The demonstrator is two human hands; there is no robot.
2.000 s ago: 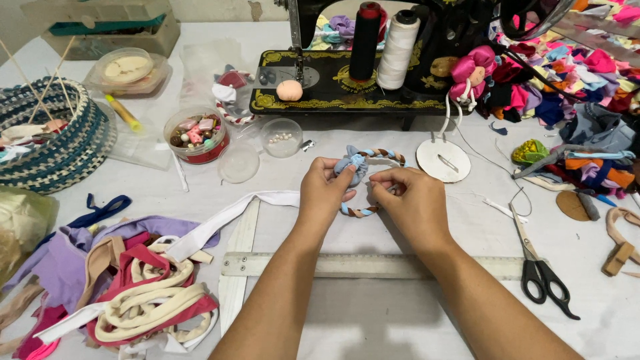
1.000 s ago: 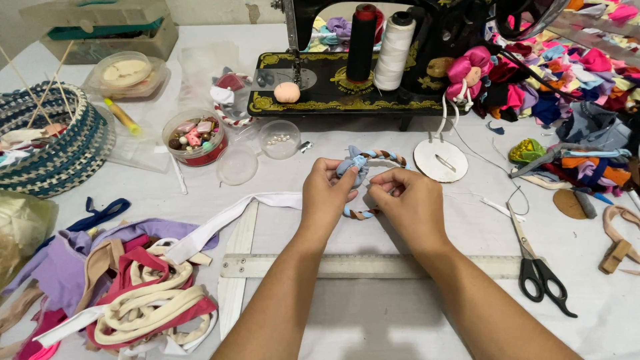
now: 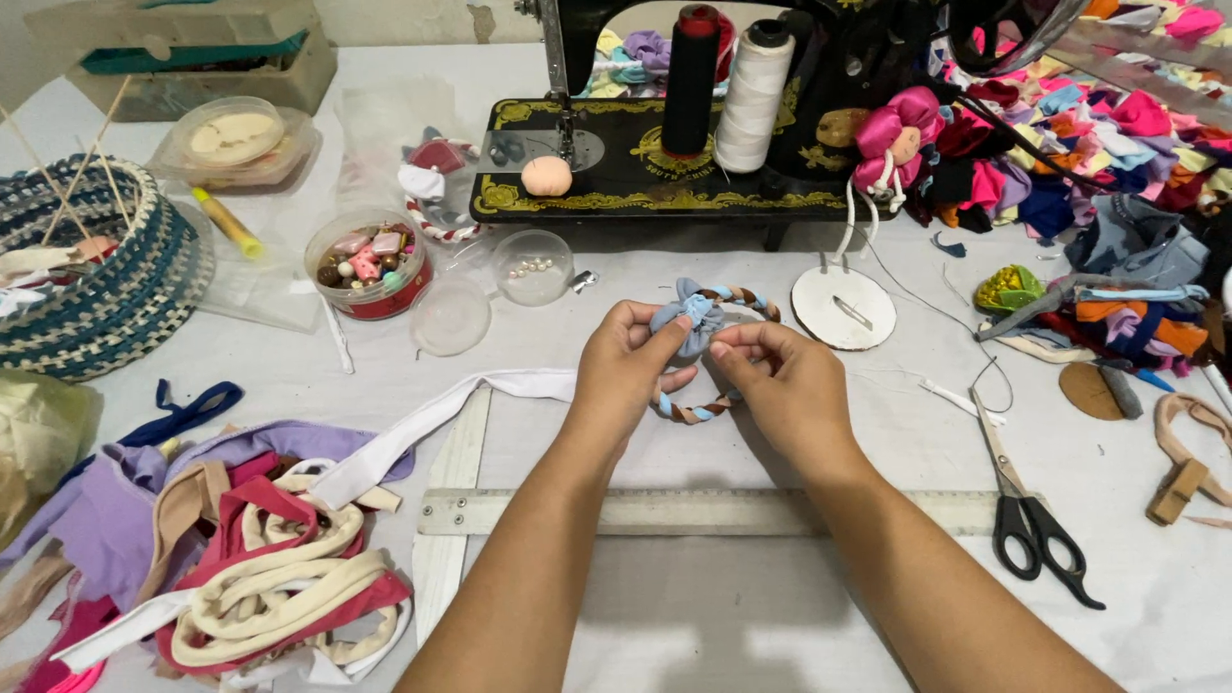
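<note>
Near the middle of the table, my left hand [image 3: 630,361] holds a grey-blue gathered fabric flower [image 3: 688,320] with a light blue centre. The flower lies against a braided fabric ring [image 3: 695,412] of brown, tan and light blue strands, whose arcs show above and below my fingers. My right hand [image 3: 784,385] has its thumb and forefinger pinched together at the flower's right edge; whether a needle or thread is between them is too small to tell. Part of the ring is hidden behind both hands.
A sewing machine [image 3: 597,197] stands behind, with thread spools on its bed. Black-handled scissors [image 3: 1035,539] lie at right. A T-square ruler [image 3: 712,513] runs under my forearms. Fabric strips [image 3: 289,577] are piled at left, near a bead tub [image 3: 371,303] and a woven basket [image 3: 125,289].
</note>
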